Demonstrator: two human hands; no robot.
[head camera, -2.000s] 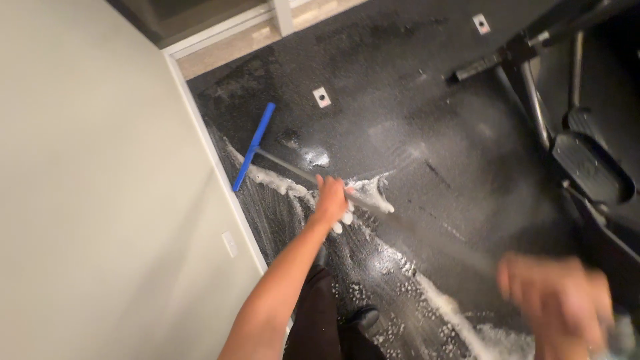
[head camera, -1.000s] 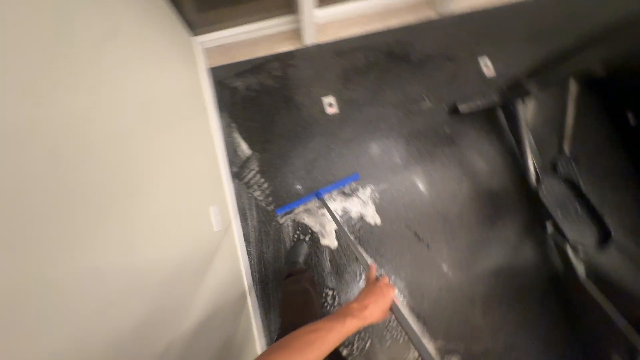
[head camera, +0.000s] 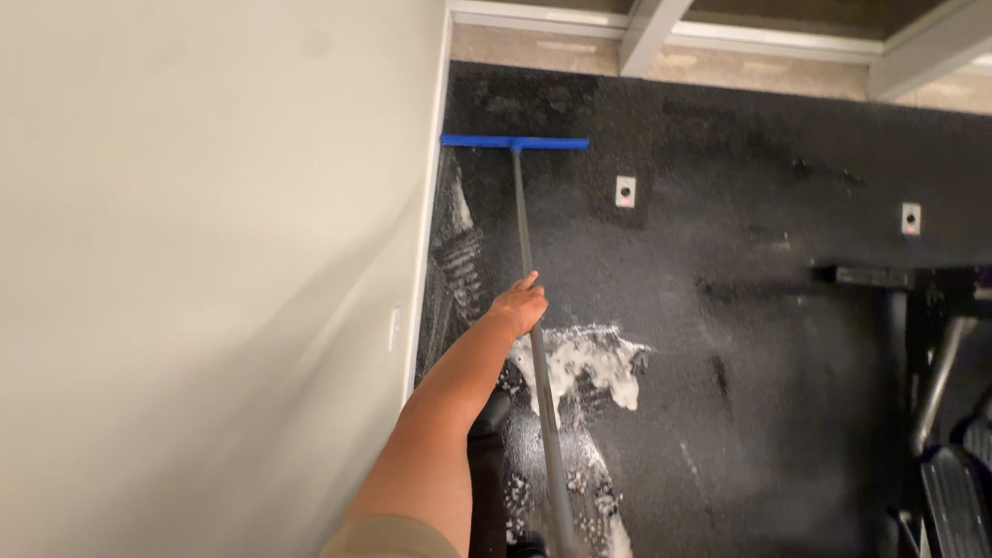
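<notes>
My left hand (head camera: 522, 304) is closed around the middle of a long grey pole (head camera: 524, 221), with one finger pointing along it. At the pole's far end, a blue squeegee head (head camera: 554, 143) lies across the black floor (head camera: 759, 325), its left tip at the white baseboard. White foam (head camera: 585, 360) is spread on the floor just beyond and right of my hand's side of the pole. The pole's near end runs down to the bottom edge of the view. My right hand is out of view.
A pale wall (head camera: 232, 232) with a white baseboard (head camera: 425, 279) rises on the left. White framing (head camera: 651, 35) borders the floor at the top. Two small white plates (head camera: 625, 191) are set in the floor. An exercise machine (head camera: 945, 496) stands at the right. My shoe (head camera: 492, 411) is near the foam.
The blue squeegee head has moved away from the foam to a place farther off beside the left wall. My right hand, seen two seconds ago, is out of view.
</notes>
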